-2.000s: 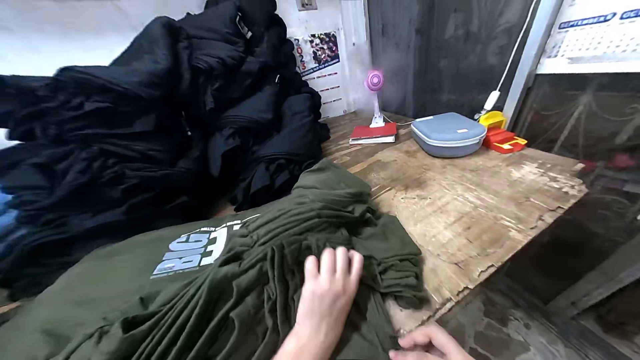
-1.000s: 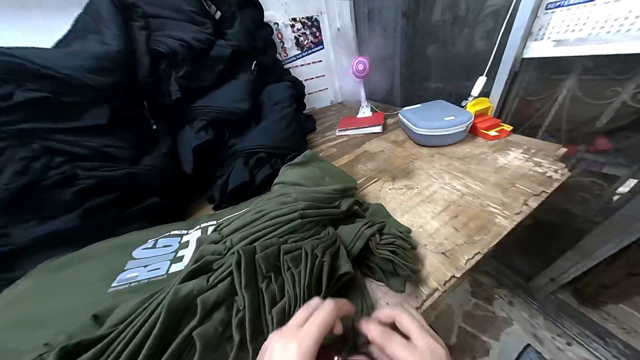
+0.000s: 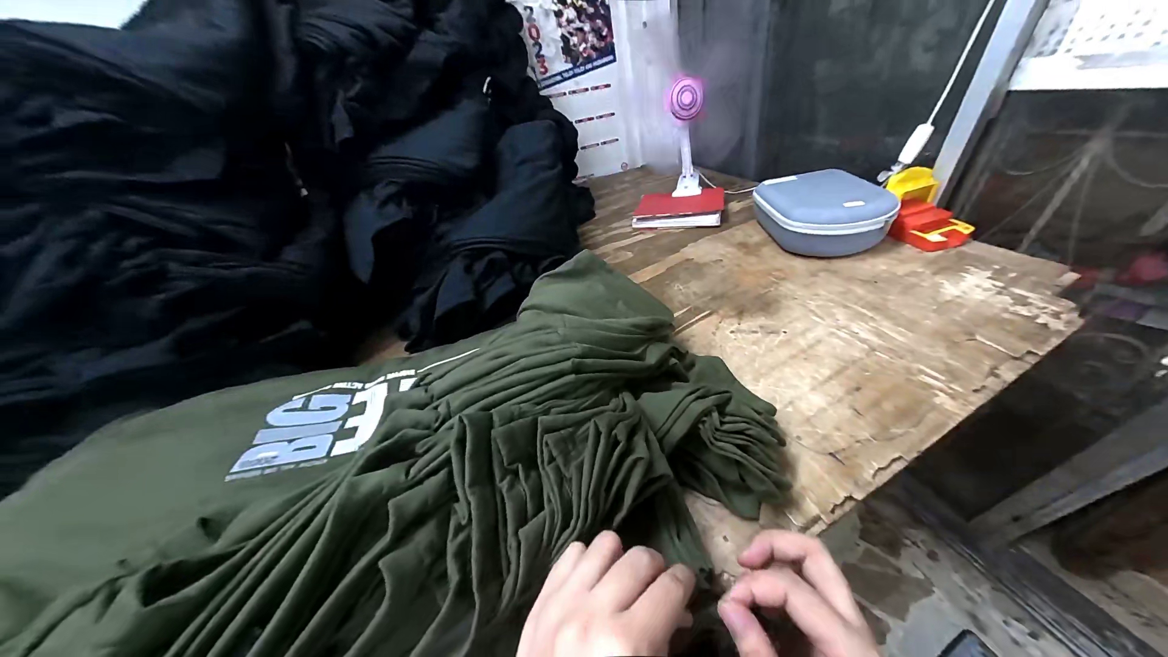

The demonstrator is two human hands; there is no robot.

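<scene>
A heap of olive-green garments [image 3: 566, 365], gathered in many folds, lies along the near side of the wooden table; a pale printed design shows on its left part. My left hand [image 3: 607, 598] is at the heap's near edge with curled fingers, over the cloth. Just right of it, my right hand [image 3: 794, 593] has bent fingers, thumb close to the index finger, near the table's corner. Whether either hand pinches a bit of cloth or thread between the fingertips cannot be made out. The lower parts of both hands are cut off by the frame.
A tall pile of black garments [image 3: 438, 182] rises behind at the left. Farther back on the wooden table [image 3: 876, 365] stand a small lit fan [image 3: 685, 119] on a red book [image 3: 677, 210], a blue-grey zippered case [image 3: 826, 212] and a red and yellow plastic object [image 3: 926, 224]. The table's right edge is chipped.
My left hand has moved from on top of the green folds to their near edge, beside my right hand. Since one second ago the two hands have parted slightly.
</scene>
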